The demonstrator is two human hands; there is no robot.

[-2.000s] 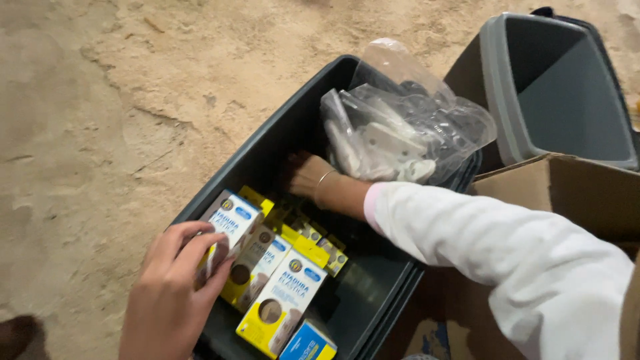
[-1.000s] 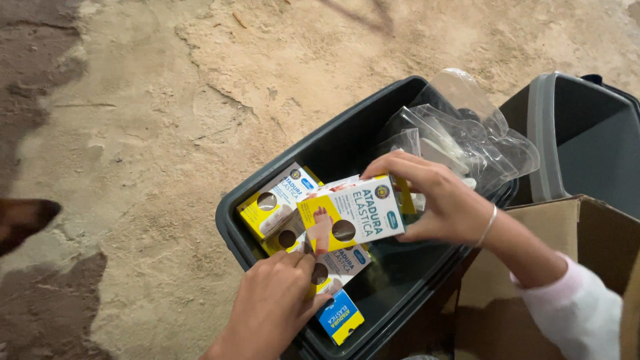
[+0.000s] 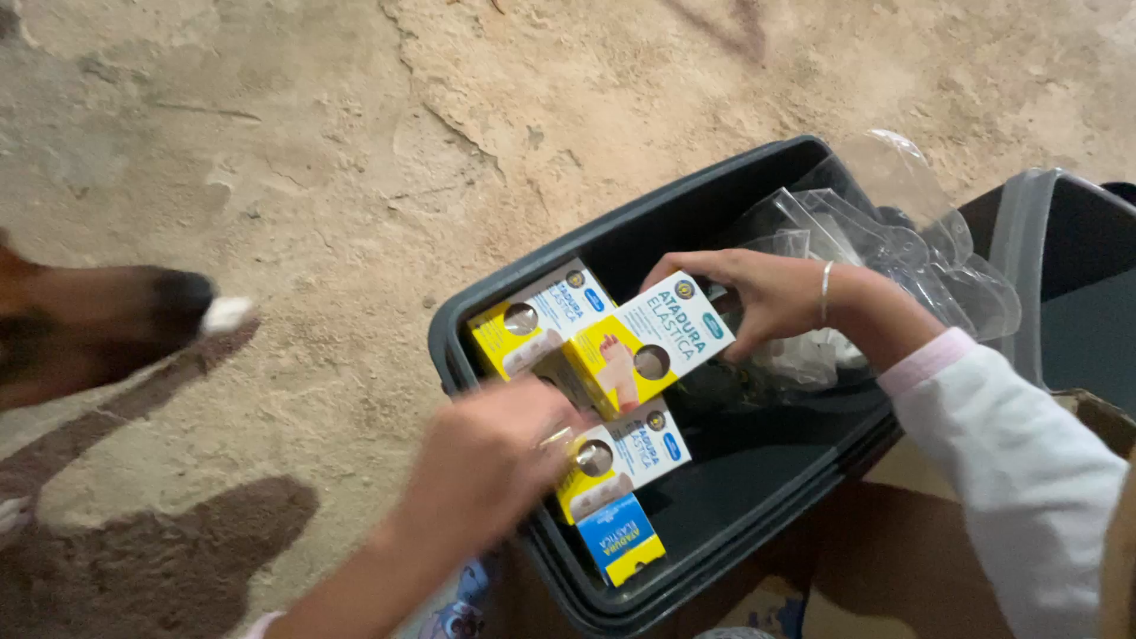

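Observation:
My right hand [image 3: 754, 288] grips the upper end of an elastic bandage box [image 3: 652, 342], yellow and white with a round window, tilted above a dark plastic bin [image 3: 568, 244]. Blurred by motion, my left hand [image 3: 497, 453] is over the bin's left part, at the boxes; whether it holds one cannot be told. Another bandage box [image 3: 541, 315] lies in the upper left corner. Below my left hand's fingertips are a further bandage box [image 3: 621, 457] and a blue and yellow one [image 3: 621, 537]. Clear plastic packaging [image 3: 852, 240] with white items fills the bin's far right end.
A second dark bin with a translucent rim [image 3: 1021, 266] stands at the right. An open cardboard box [image 3: 941, 550] is at the lower right. From the left, a dog's muzzle [image 3: 115, 319] reaches in over the rough floor [image 3: 311, 177], a small white thing at its tip.
My right hand, deep in the bin two seconds ago, came up with a bandage box and still holds it. My left hand has moved off the corner box. More of the dog's muzzle shows.

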